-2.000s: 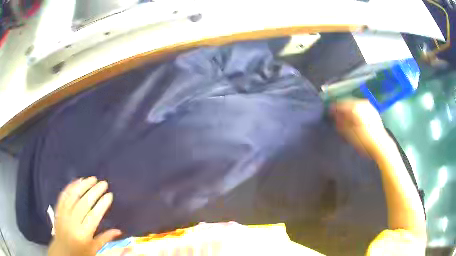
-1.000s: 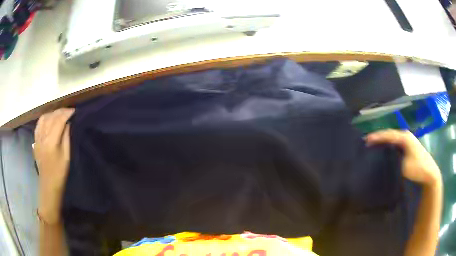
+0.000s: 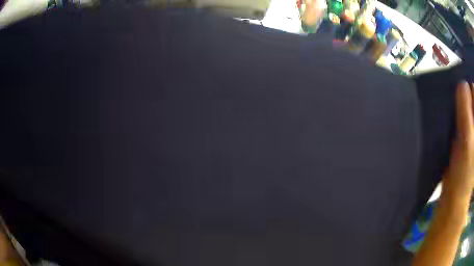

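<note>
The dark navy-black jacket (image 3: 234, 135) is lifted and spread wide, filling most of the view with its matte outer cloth. A seam or fold runs down near its right side. My right hand (image 3: 462, 124) is at the far right edge of the picture, partly cut off, gripping the jacket's right edge with its fingers pointing up. My left hand is not visible; only a small blurred patch of skin, perhaps the arm, shows at the lower left edge.
Many-coloured thread cones (image 3: 367, 27) stand behind the jacket at the upper right. A dark red round item (image 3: 440, 54) lies on the white table (image 3: 422, 35). A blue object (image 3: 419, 228) shows below, beside my right forearm.
The jacket has risen from the lap and now covers most of the view. My right hand has moved up and right with it. My left hand has left the visible picture.
</note>
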